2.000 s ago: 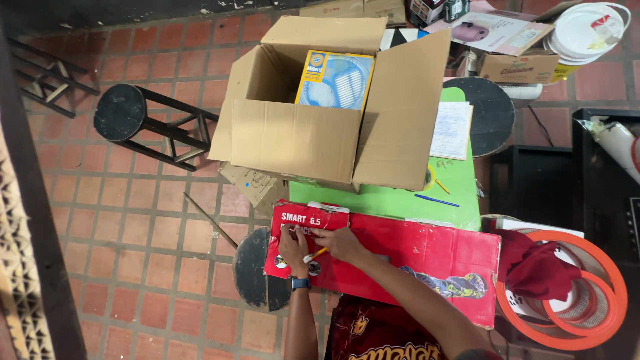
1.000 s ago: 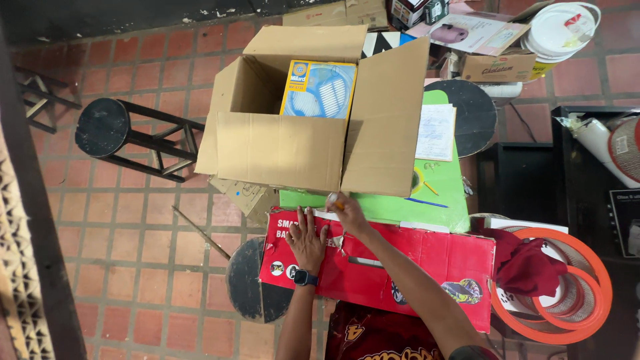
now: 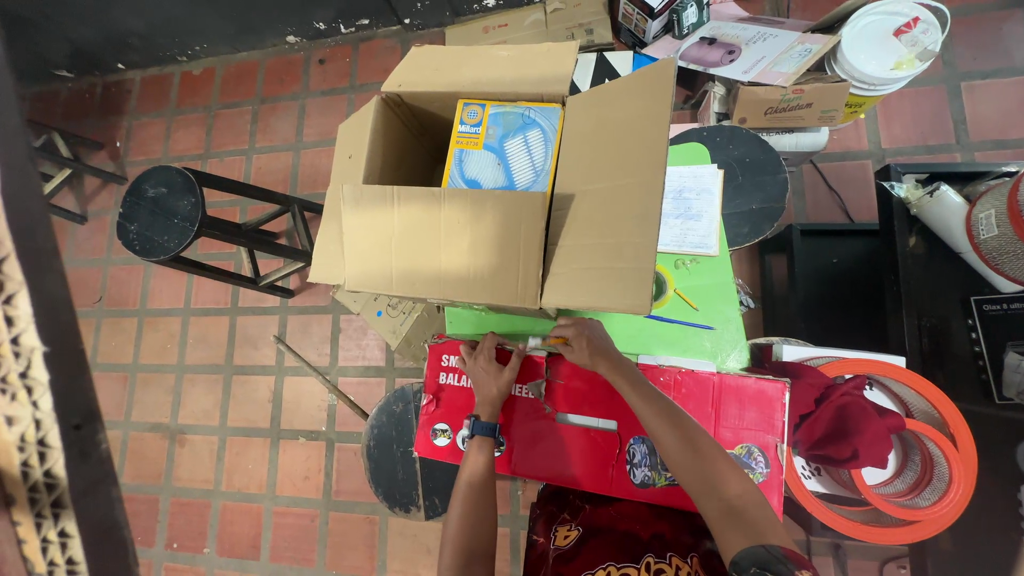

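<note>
A red printed cardboard box lies along the near edge of the green tabletop. My left hand, with a dark watch on its wrist, presses on the box's upper left part, fingers at its far edge. Just to its right, my right hand grips a small orange and white tool, its kind unclear, at that same edge. The cardboard near both hands is torn. Beyond them stands an open brown cardboard box with a blue and yellow filter box inside.
Yellow tape, a yellow pencil, a blue pen and a written sheet lie on the green surface. Black stools stand around. Orange-rimmed round filters and a red cloth are at the right.
My left hand has moved up from the red box's face to its far edge. Between the earlier frames my right hand rose to that edge; now it is lower, closer to the left hand's level.
</note>
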